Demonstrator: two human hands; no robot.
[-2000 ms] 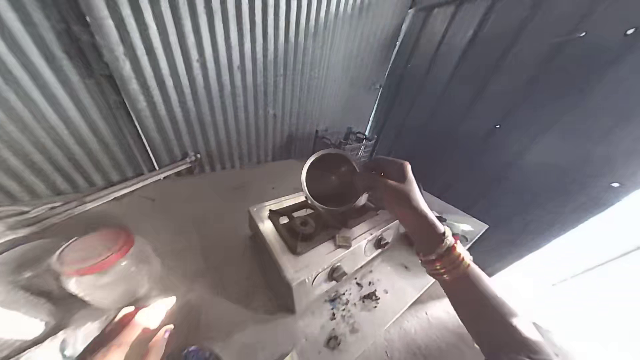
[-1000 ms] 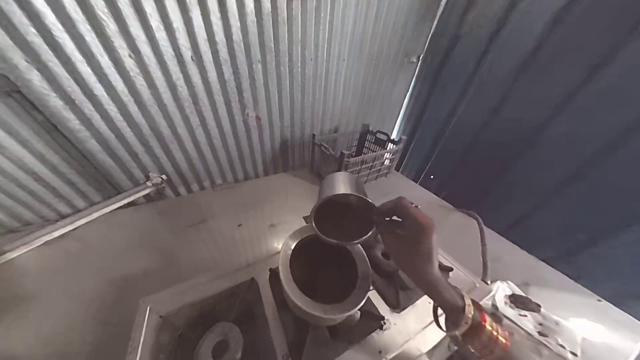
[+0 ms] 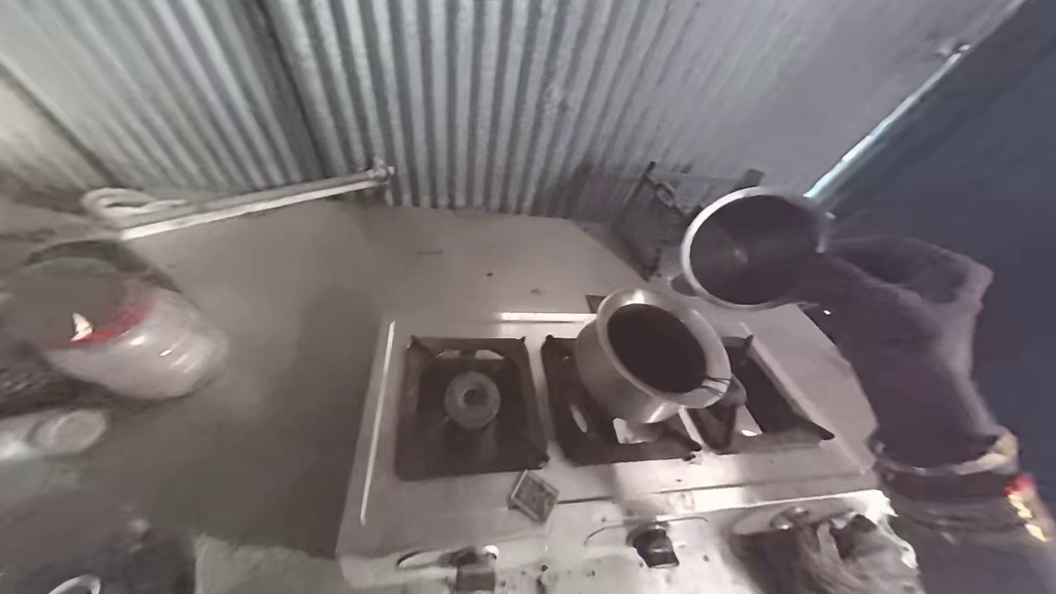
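Note:
My right hand (image 3: pixel 891 289), with bangles at the wrist, grips a metal cup-like vessel (image 3: pixel 755 247) by its rim or side, at the right. The vessel is tilted, its dark inside facing me, above and to the right of a metal pot (image 3: pixel 652 355). Dark contents or a dark inside show in the pot, which rests on the middle burner of a steel gas stove (image 3: pixel 441 516). The stove's left burner (image 3: pixel 472 400) bears nothing. My left hand is not in view.
A matchbox-like small box (image 3: pixel 535 497) lies on the stove front, near the knobs (image 3: pixel 656 546). At the left stands a clear jar with a red lid (image 3: pixel 148 338). A dark cloth or bag (image 3: pixel 825 553) is at the lower right. Corrugated metal sheeting (image 3: pixel 495 99) rises behind the counter.
The held vessel, over the pot one second ago, has moved up and right, away from it. My left hand, seen by the jar two seconds ago, has left the view. The view has shifted strongly.

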